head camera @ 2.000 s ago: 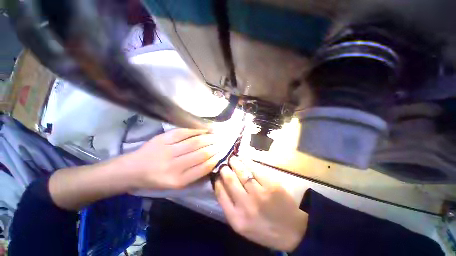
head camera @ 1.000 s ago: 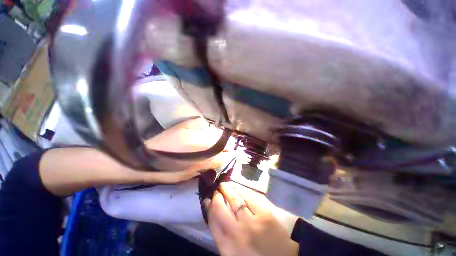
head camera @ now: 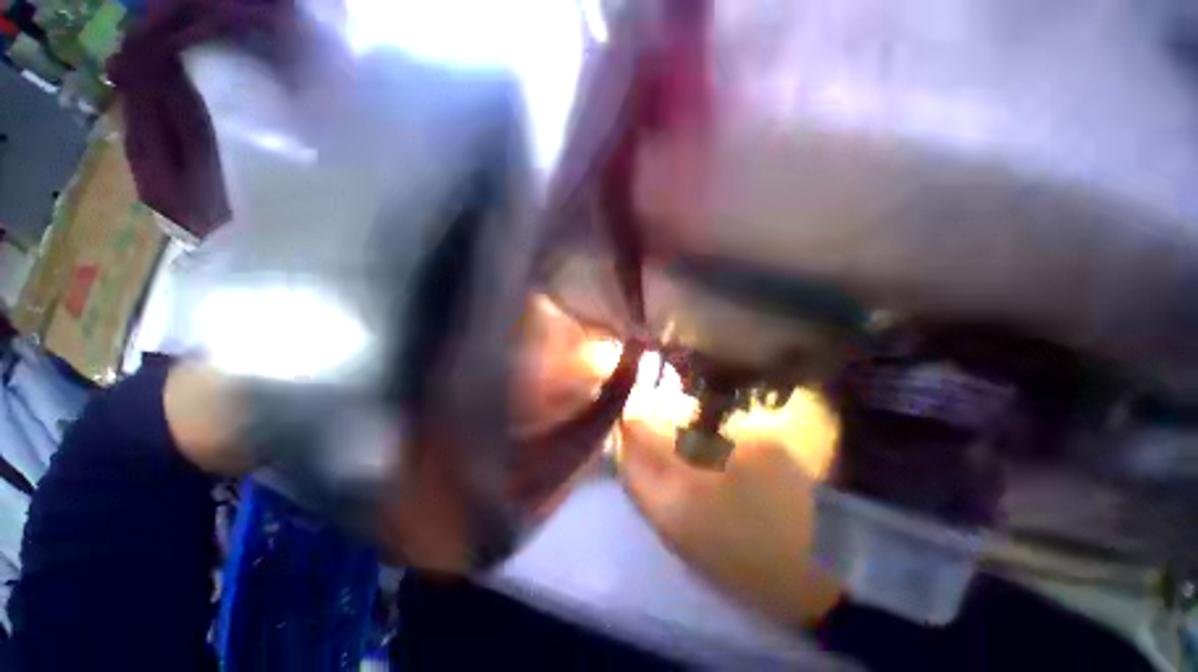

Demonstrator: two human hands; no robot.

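Note:
A dark maroon strip (head camera: 572, 440) runs up to the bright needle area (head camera: 640, 357) under the machine head. My left hand (head camera: 554, 355) is mostly hidden behind a large blurred shiny metal part (head camera: 355, 263); a patch of skin shows left of the needle, and the wrist shows at the left. My right hand (head camera: 723, 512) lies right of the strip, just below the needle area, blurred, with its fingertips near the strip. Glare and blur hide whether either hand grips the cloth.
The machine head (head camera: 920, 145) fills the upper right. A pale box-like part (head camera: 900, 558) hangs near my right wrist. A blue crate (head camera: 296, 578) is at lower left. A brown board (head camera: 99, 269) and grey cloth (head camera: 40, 407) lie at the far left. Maroon cloth (head camera: 171, 145) shows at upper left.
The view has shifted, and the metal part now looms larger over my left hand. The maroon strip shows longer below the needle. My right hand sits higher, closer to the needle.

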